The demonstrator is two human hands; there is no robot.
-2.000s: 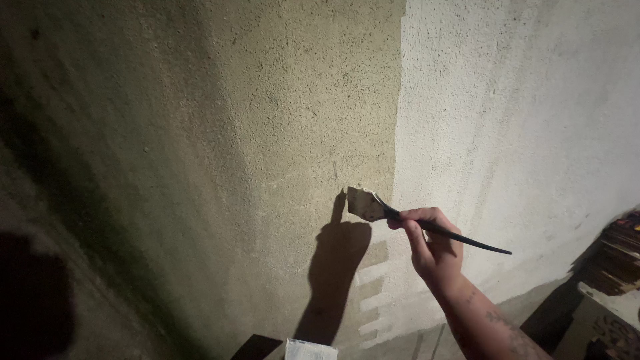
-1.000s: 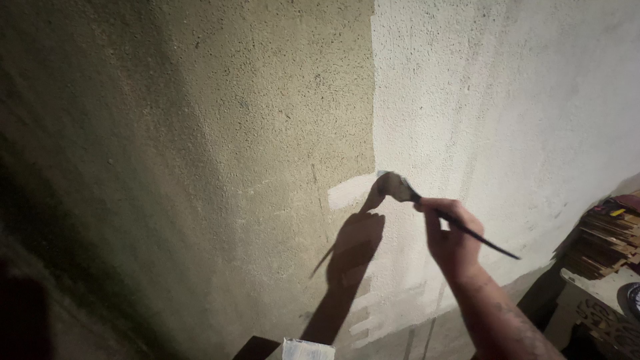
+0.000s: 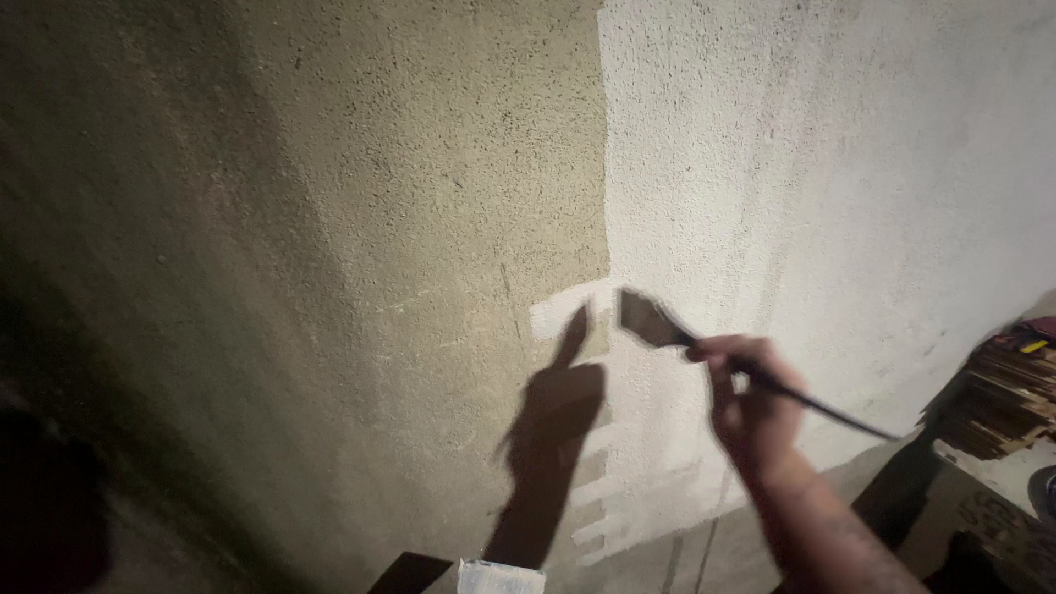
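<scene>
My right hand (image 3: pixel 755 392) grips the dark handle of a flat paintbrush (image 3: pixel 652 320), its bristles pointing left near the edge of the white paint. The rough wall is bare and tan on the left (image 3: pixel 429 247) and coated with white paint (image 3: pixel 701 206) on the right. A white brush stroke (image 3: pixel 557 313) reaches left onto the bare part, with shorter ones lower down along the edge. The shadow of my hand and the brush falls on the wall, left of the hand. My left hand is not in view.
At the bottom edge, a white-smeared object (image 3: pixel 502 577) shows only its top. To the right, a stack of thin wooden pieces (image 3: pixel 998 396) lies by a pale box or surface (image 3: pixel 973 503) with dark markings. The wall's unpainted lower strip (image 3: pixel 660 557) runs behind my forearm.
A white stroke has appeared on the bare wall where none shows in the oldest frame. Since that frame the brush has moved right, to the paint edge.
</scene>
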